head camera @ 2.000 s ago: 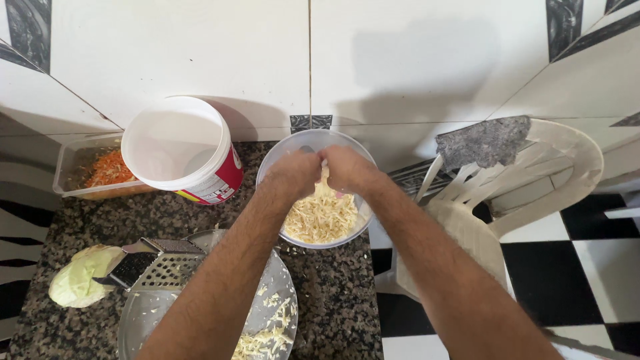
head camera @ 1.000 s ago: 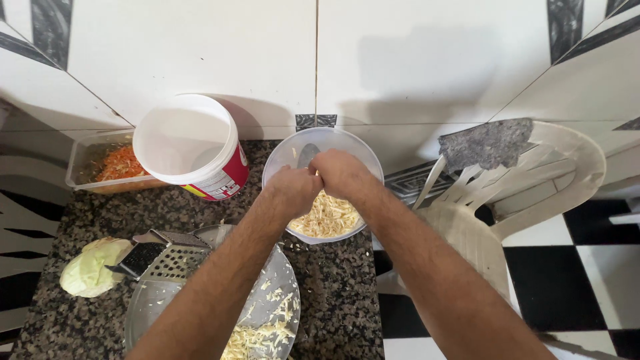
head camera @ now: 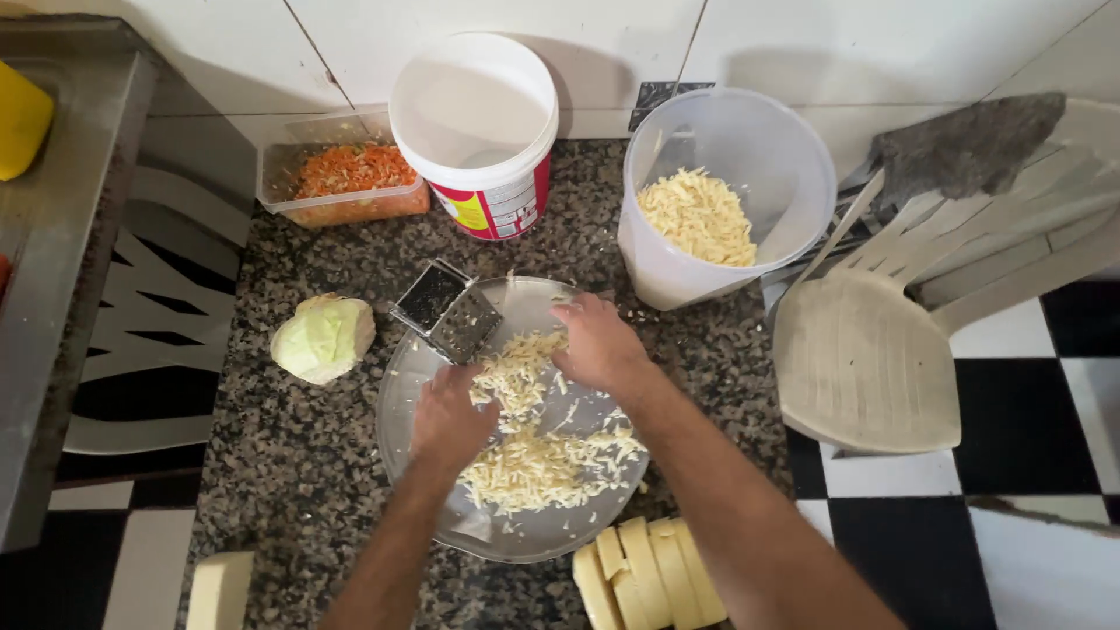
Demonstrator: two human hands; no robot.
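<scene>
Both hands are over a round metal tray (head camera: pixel 560 542) that bears grated cheese (head camera: pixel 534 468). My left hand (head camera: pixel 453 416) touches the left side of the upper heap, just below a metal box grater (head camera: pixel 451 311) lying on its side. At the heap's right edge is my right hand (head camera: pixel 599 341), fingers apart, with nothing seen in its grasp. Behind it to the right, a tall translucent plastic container (head camera: pixel 669 280) holds more grated cheese (head camera: pixel 700 219). Slices of a pale yellow cheese block (head camera: pixel 643 569) lie by the tray's lower right rim, partly hidden by my right forearm.
On the granite counter (head camera: pixel 280 472) are a cabbage piece (head camera: pixel 324 339), a cheese block (head camera: pixel 220 591), a white plastic bucket (head camera: pixel 499 188) and a plastic box (head camera: pixel 315 210) of shredded carrot. A plastic chair (head camera: pixel 866 367) with a grey cloth (head camera: pixel 971 149) stands right; a metal table edge (head camera: pixel 96 219) is left.
Both hands have moved from over the translucent container down to the tray, and they are now apart. The view has shifted, bringing in the cheese slices and the metal table.
</scene>
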